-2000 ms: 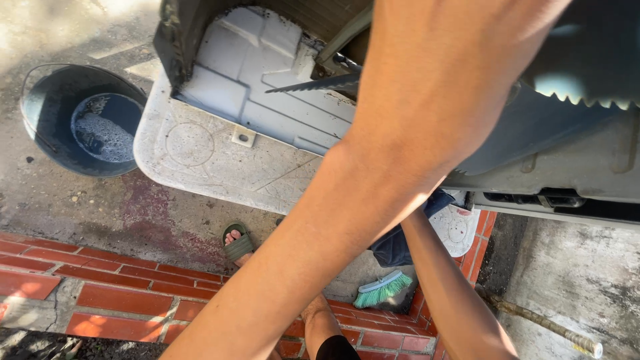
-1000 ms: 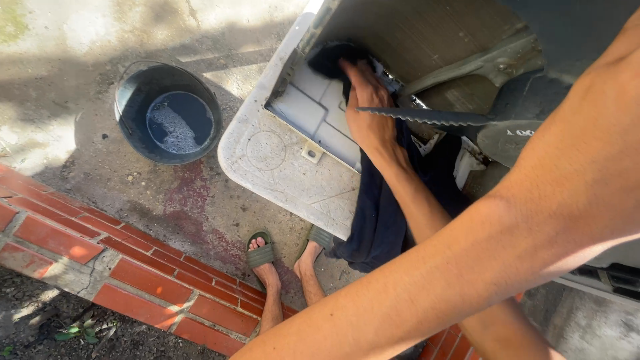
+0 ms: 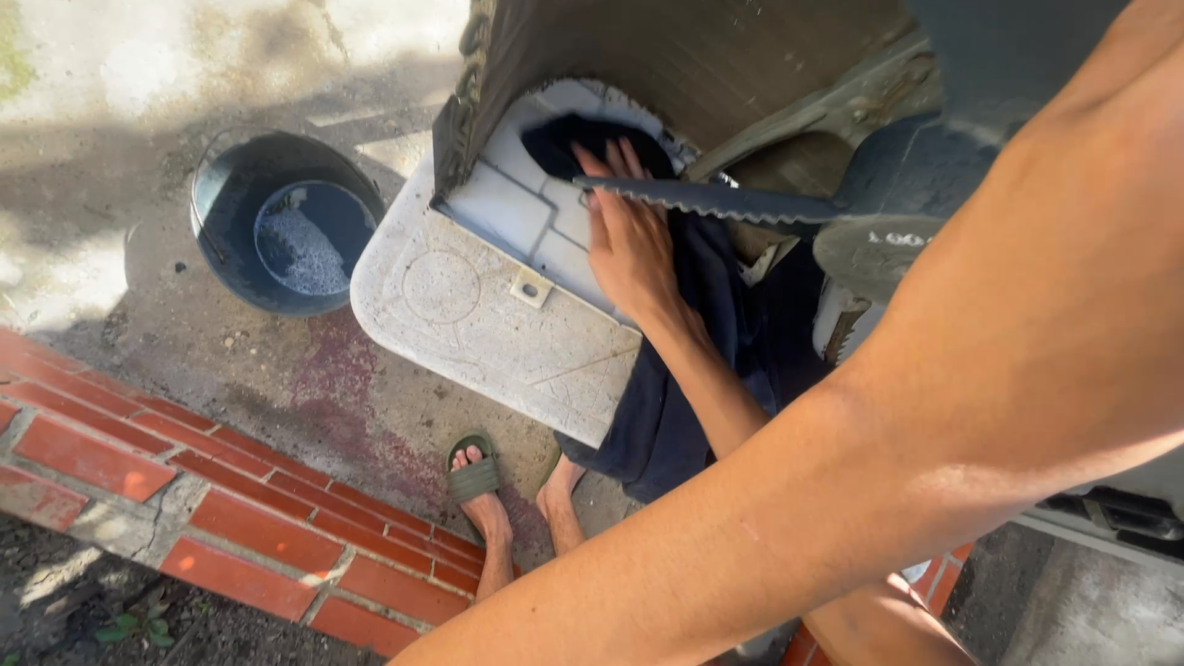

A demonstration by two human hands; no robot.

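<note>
My right hand [image 3: 634,236] presses a dark blue cloth [image 3: 592,148] against the white inner base pan [image 3: 509,208] of an air conditioner's outdoor unit, fingers spread over the fabric. More of the cloth hangs beside the forearm and over the pan's edge. A dark fan blade [image 3: 731,199] with a serrated edge passes above the fingers. The curved, finned coil [image 3: 647,55] stands behind the hand. My left forearm crosses over the right one toward the upper right, and its hand is out of view.
At the left, a dark bucket [image 3: 217,222] of sudsy water stands on the concrete. A low red brick edging [image 3: 250,541] runs along the lower left. My foot in a green slide sandal [image 3: 474,481] is below the unit. A metal mounting tab [image 3: 531,288] sticks out from the pan.
The right hand, hidden behind the left arm two seconds ago, is now on the cloth inside the pan. Since one second ago the hand and cloth have shifted slightly within it. The view has moved.
</note>
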